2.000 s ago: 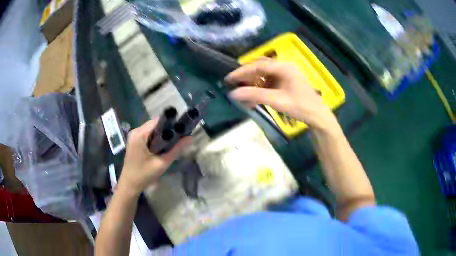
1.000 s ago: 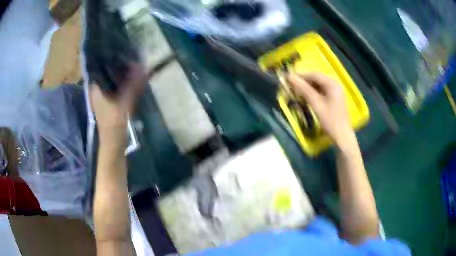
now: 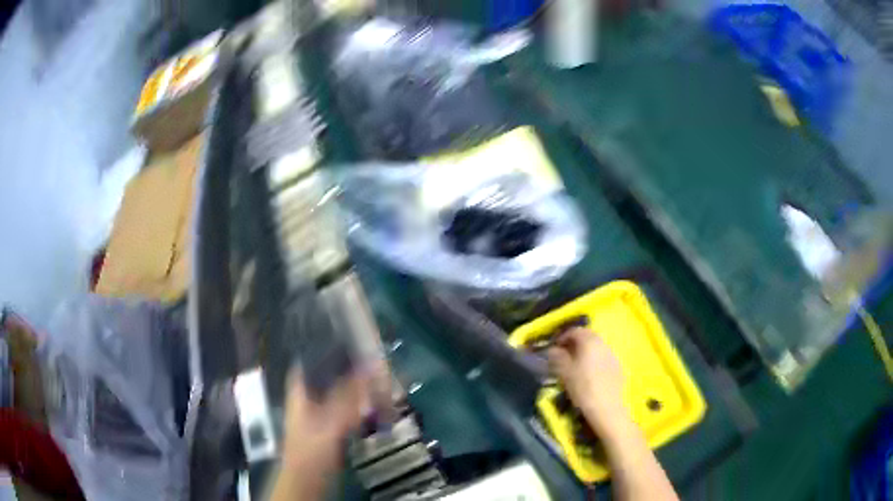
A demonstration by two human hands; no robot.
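Note:
My left hand is at the lower left over the pale bars and is strongly blurred. Dark tubes show as a blur at its fingers, so its grip is unclear. My right hand is inside the yellow tray, fingertips down at its left side among small black rings. Whether the fingers pinch a ring is hidden. One ring lies alone at the tray's right. The pale work block is cut off by the bottom edge.
A clear bag with a black heap lies beyond the tray. Pale bars run along the green line. A cloudy plastic bag and cardboard are at the left. A dark rail crosses at the right.
The view has shifted, so the tray and block sit lower. My left hand has moved from the left rail to over the pale bars. My right hand is still at the tray.

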